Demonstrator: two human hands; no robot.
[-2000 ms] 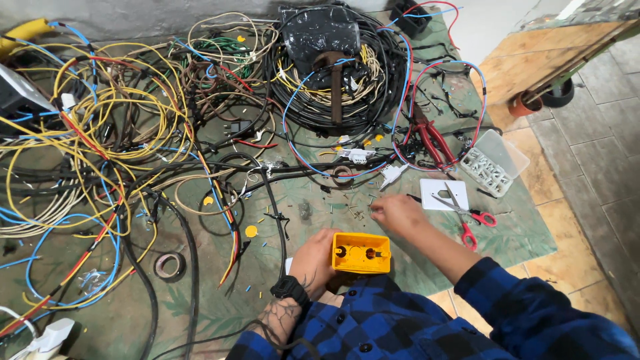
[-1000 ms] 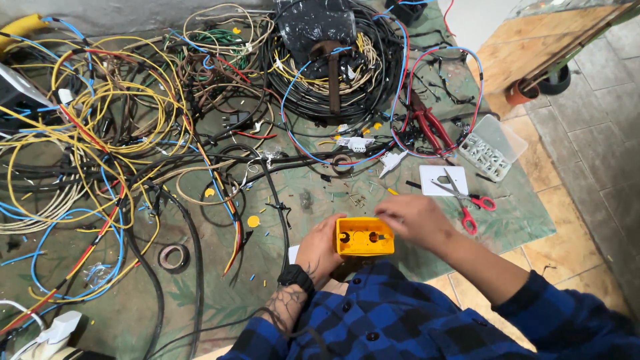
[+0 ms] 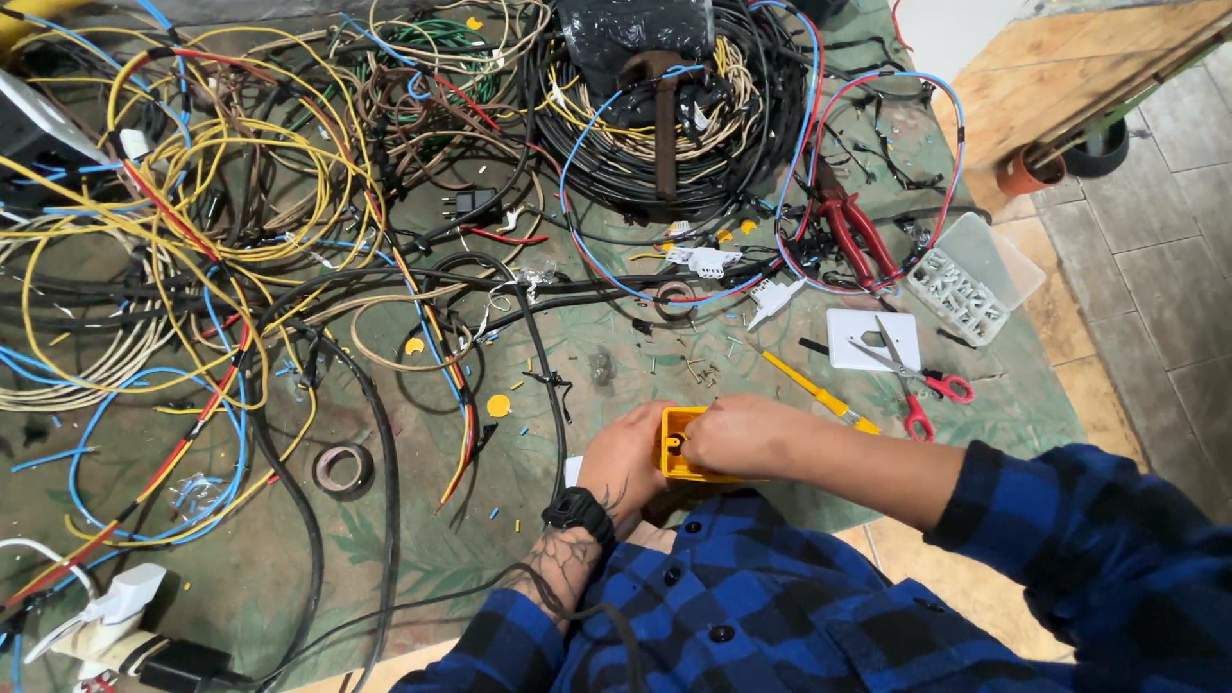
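Observation:
A yellow plastic electrical box is held at the table's near edge, its open side up. My left hand grips its left wall, with a black watch on the wrist. The fingers of my right hand reach into the box and cover its right part; whether they hold something is hidden. A yellow screwdriver lies just beyond my right hand. Several small screws lie loose past the box. Red-handled scissors rest partly on a white cover plate to the right.
Tangled yellow, blue and red wires spread over the left. A black cable coil with a hammer on it lies at the back. Red-handled pliers, a compartment case and a tape roll are also on the table.
My right hand has moved from the table beyond the box's right side to over the box, with its fingers now inside. My left hand keeps its hold on the box.

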